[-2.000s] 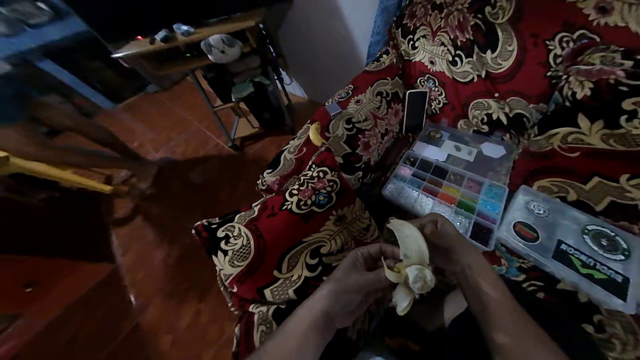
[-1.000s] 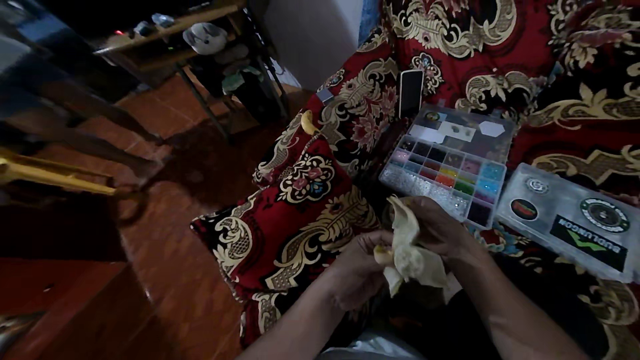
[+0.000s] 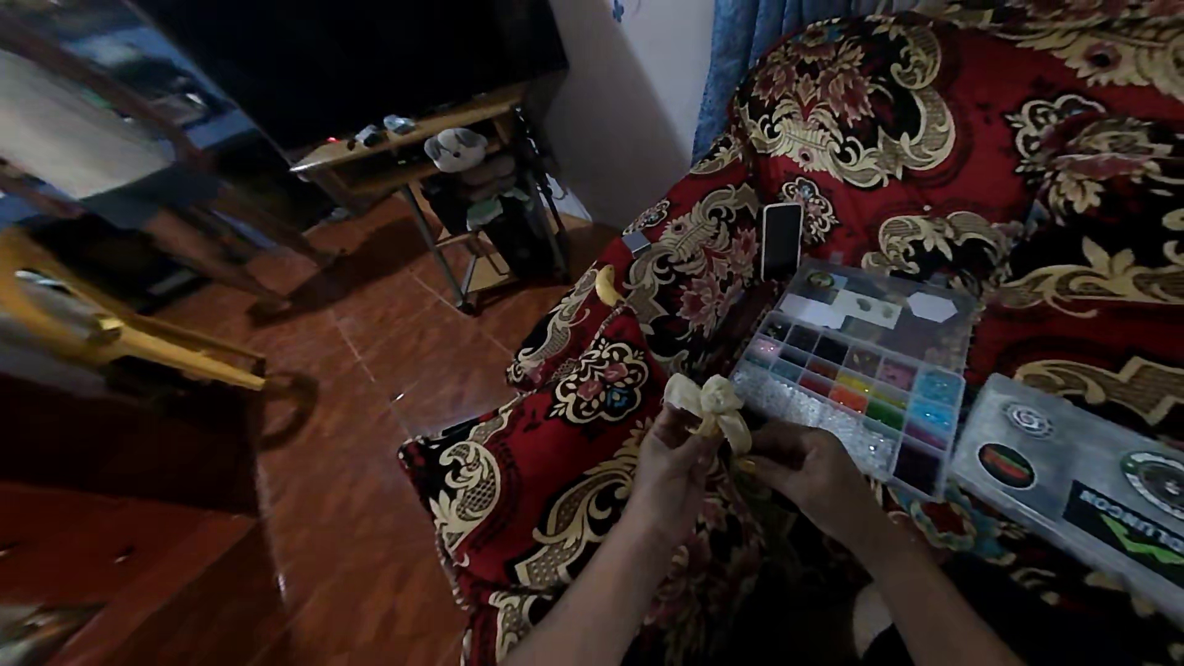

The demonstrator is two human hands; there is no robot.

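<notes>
A cream, soft-looking bow (image 3: pixel 714 407), apparently of fabric, is held up in front of the patterned sofa. My left hand (image 3: pixel 677 462) pinches it from below, near its gathered middle. On its right, my right hand (image 3: pixel 807 467) has thumb and fingers together at the bow's lower loop; whether they grip it or only touch it is hard to see. Just beyond my right hand lies an opened clear plastic organizer box (image 3: pixel 856 393), its compartments filled with small beads of several colours.
A closed translucent case (image 3: pixel 1054 481) with stickers lies at the right. A phone (image 3: pixel 782 236) leans on the sofa; a small yellow curved thing (image 3: pixel 606 285) rests on the armrest. At the left are a yellow chair (image 3: pixel 139 342), a person (image 3: pixel 102 139) and a TV stand (image 3: pixel 370 157).
The cream piece, spread loosely between my hands one second ago, now shows as a compact bow held higher. The person at the left has moved. The view has shifted.
</notes>
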